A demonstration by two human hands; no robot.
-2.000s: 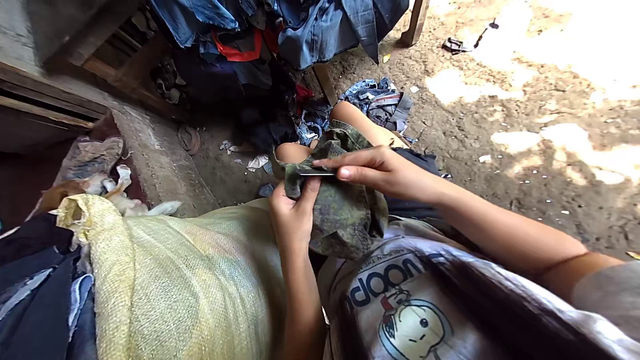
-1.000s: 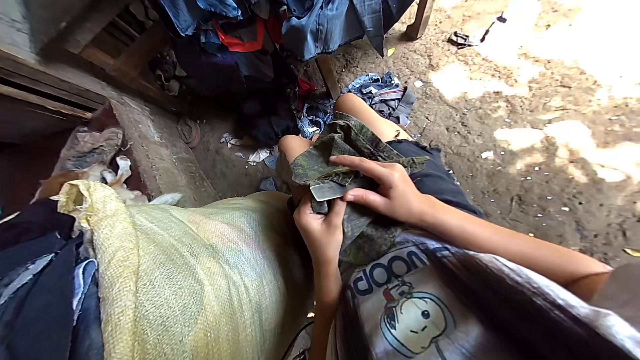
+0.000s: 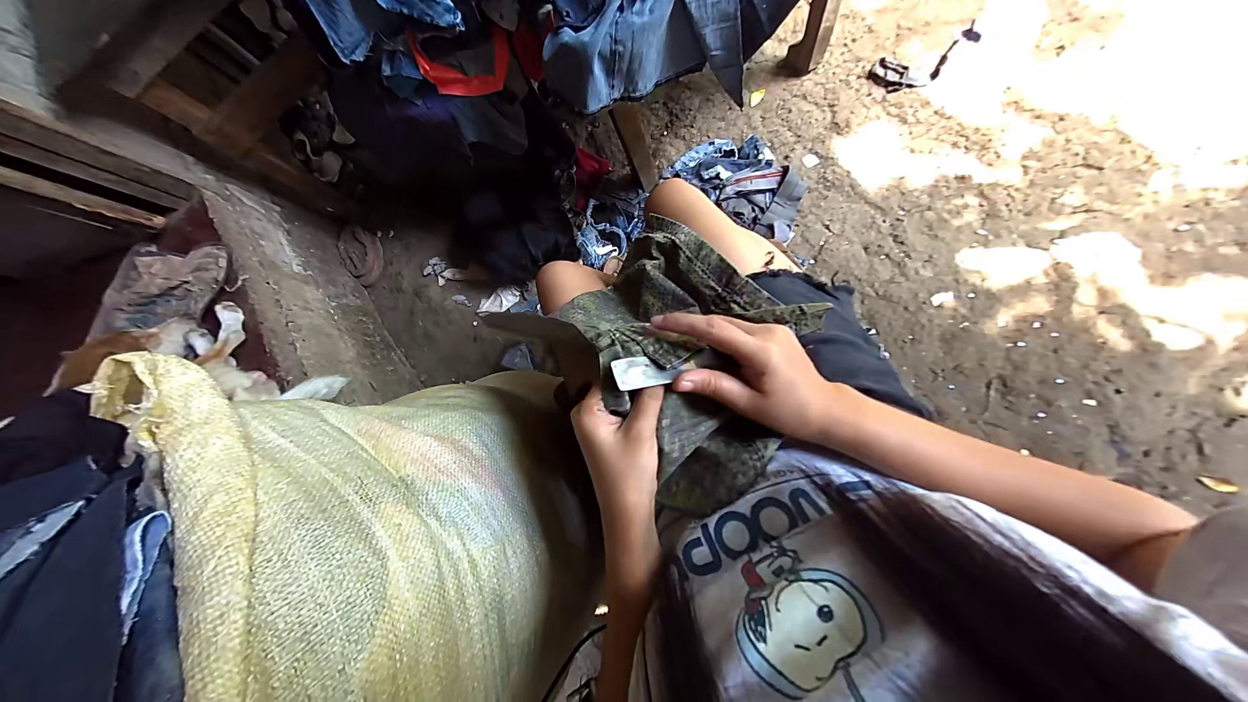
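Note:
A camouflage-patterned cloth piece (image 3: 682, 283) in green and brown lies across my lap. My left hand (image 3: 619, 429) grips its near-left edge between thumb and fingers, with some fingers hidden under the fabric. Just above the left thumb a small flat whitish rectangular piece (image 3: 641, 373), perhaps a label or a blade, lies against the cloth; which it is I cannot tell. My right hand (image 3: 756, 375) rests on the cloth at the right, thumb tip by the right end of the flat piece and forefinger stretched over the folds. Whether the right hand pinches anything is unclear.
A bulging yellow woven sack (image 3: 390, 517) stands at my left, with dark cloths (image 3: 63, 565) beside it. Behind the sack a white and tan animal (image 3: 219, 356) lies. Denim clothes (image 3: 634, 49) hang ahead above a wooden leg (image 3: 634, 146); more garments (image 3: 741, 185) lie on the dirt ground.
The camouflage cloth has been turned and spread, with a flap now standing out to the left. Both hands have shifted on it, and the flat piece shows its broad face rather than a thin edge.

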